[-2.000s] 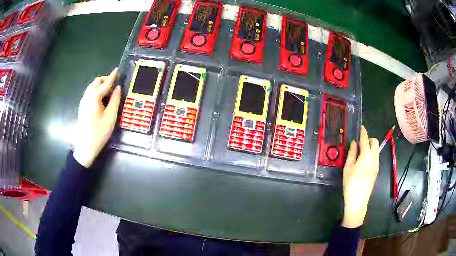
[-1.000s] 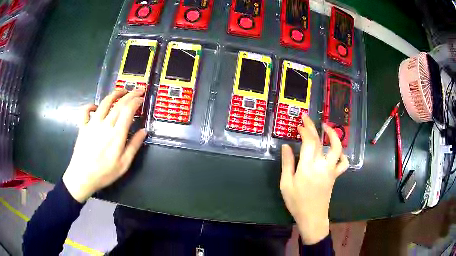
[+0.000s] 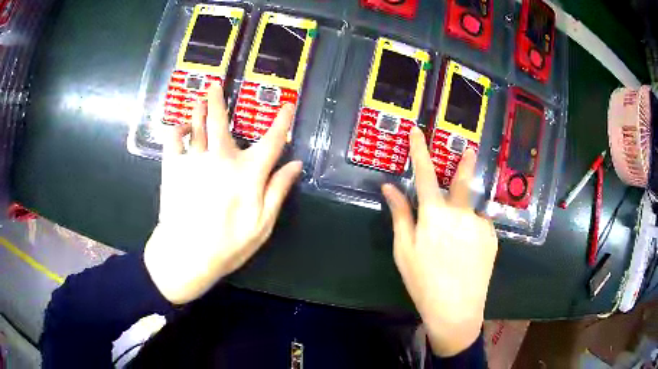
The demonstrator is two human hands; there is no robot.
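Observation:
A clear blister tray (image 3: 328, 108) holds red phones. In its near row, four keypad phones lie face up with dark screens: far left (image 3: 209, 41), second (image 3: 281, 49), third (image 3: 397, 79) and fourth (image 3: 464, 101). A phone back (image 3: 521, 148) lies at the row's right end. My left hand (image 3: 216, 194) is spread over the two left phones, fingertips at their keys. My right hand (image 3: 447, 245) has fingers at the keys of the third and fourth phones. Neither hand grips anything. Fingers hide some keys.
More phone backs (image 3: 537, 36) lie in the far row, partly cut off. At right are a pink fan (image 3: 629, 137), red pens (image 3: 597, 209), a small dark block (image 3: 599, 277) and a white power strip (image 3: 638, 252). Stacked trays (image 3: 61, 43) stand at the left edge.
My hands went from the tray's side edges to over the phones. My left hand has since moved right, reaching the second phone's keys too. The view has shifted, cutting off much of the far row.

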